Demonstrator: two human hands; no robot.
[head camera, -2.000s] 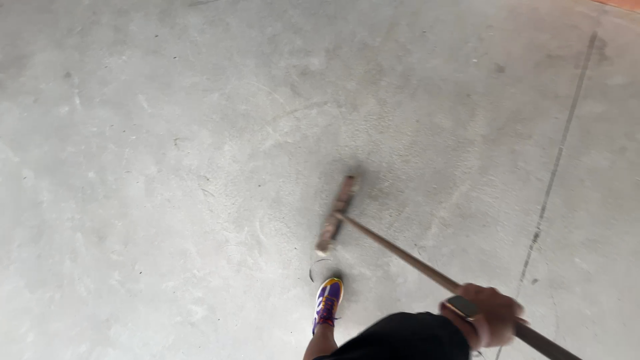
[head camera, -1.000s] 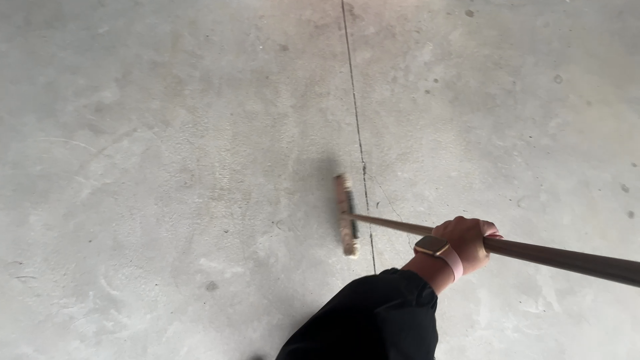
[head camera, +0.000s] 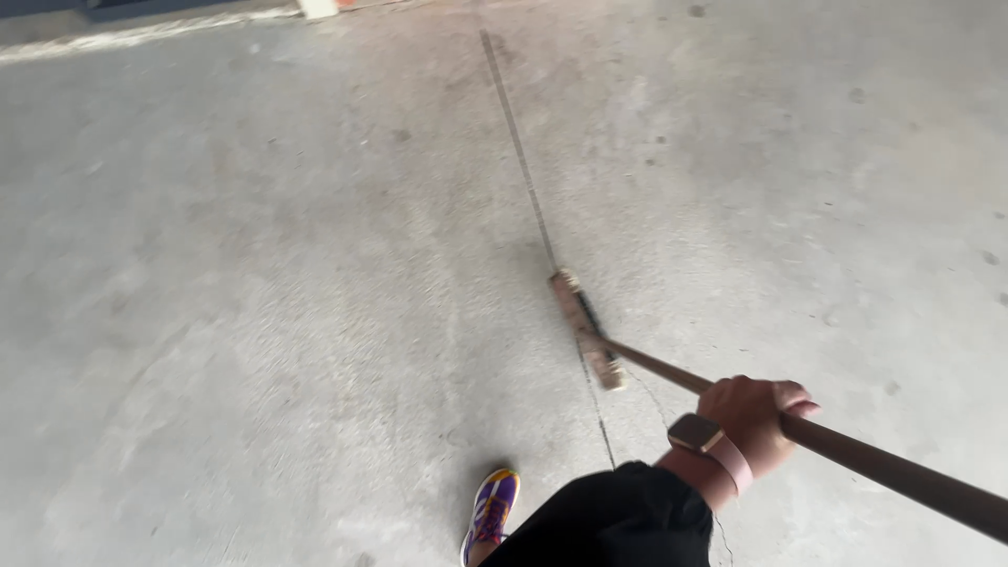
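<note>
My left hand (head camera: 752, 421), with a watch on a pink band at the wrist and a black sleeve, is closed around the brown handle (head camera: 890, 468) of a push broom. From the hand the handle slopes down to the left, to a long, narrow broom head (head camera: 579, 323) on the concrete floor. The head lies at a slant across a dark floor line, with pale bristles showing at its ends. The handle's upper part leaves view at the right edge. My right hand is not in view.
The grey concrete floor (head camera: 315, 315) has a dark straight joint (head camera: 516, 142), thin cracks and scattered spots. A purple and yellow shoe (head camera: 494, 504) is at the bottom, left of the sleeve. A pale edge (head camera: 157, 30) with dark blue beyond runs along the top left.
The view has shifted over the floor. The broom head, left of the floor line one second ago, now lies across it. My left hand has stayed closed on the handle.
</note>
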